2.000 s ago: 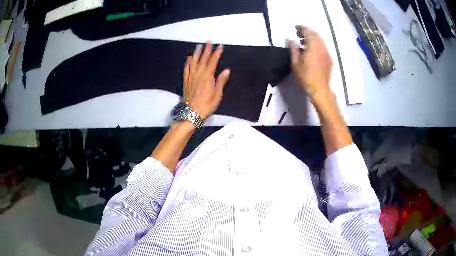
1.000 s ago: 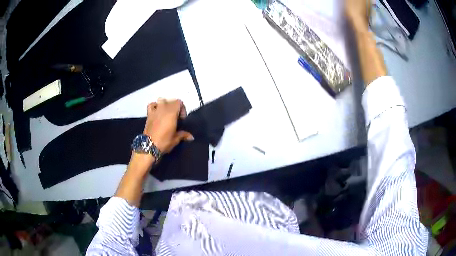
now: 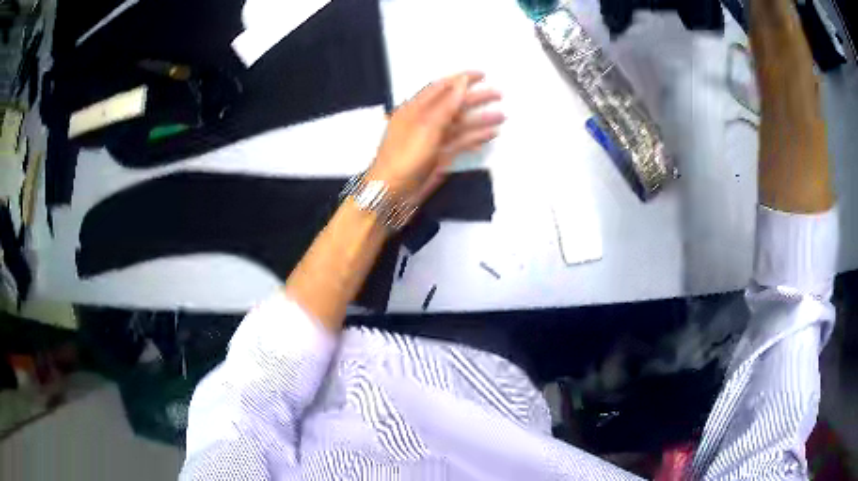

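A long curved black cut panel (image 3: 216, 211) lies flat on the table near its front edge. A short black strip (image 3: 468, 195) lies at its right end. My left hand (image 3: 437, 127), with a metal watch at the wrist, is above the panel's right part and the pale surface beyond it, fingers apart, blurred, holding nothing visible. My right arm reaches to the far right; my right hand (image 3: 773, 14) is cut off by the top edge, and its fingers cannot be seen.
Large black fabric (image 3: 310, 70) lies at the back left, with a cream block (image 3: 108, 112), a green-handled tool (image 3: 169, 132) and white card (image 3: 282, 23) on it. A mottled long case (image 3: 607, 99) with a blue item (image 3: 600, 133) lies right of centre. Pale metal loops (image 3: 743, 80) lie near my right arm.
My left hand has lifted off the black panel and moved right and away from me, its fingers opening out. My right arm stays stretched to the far right. The view has shifted.
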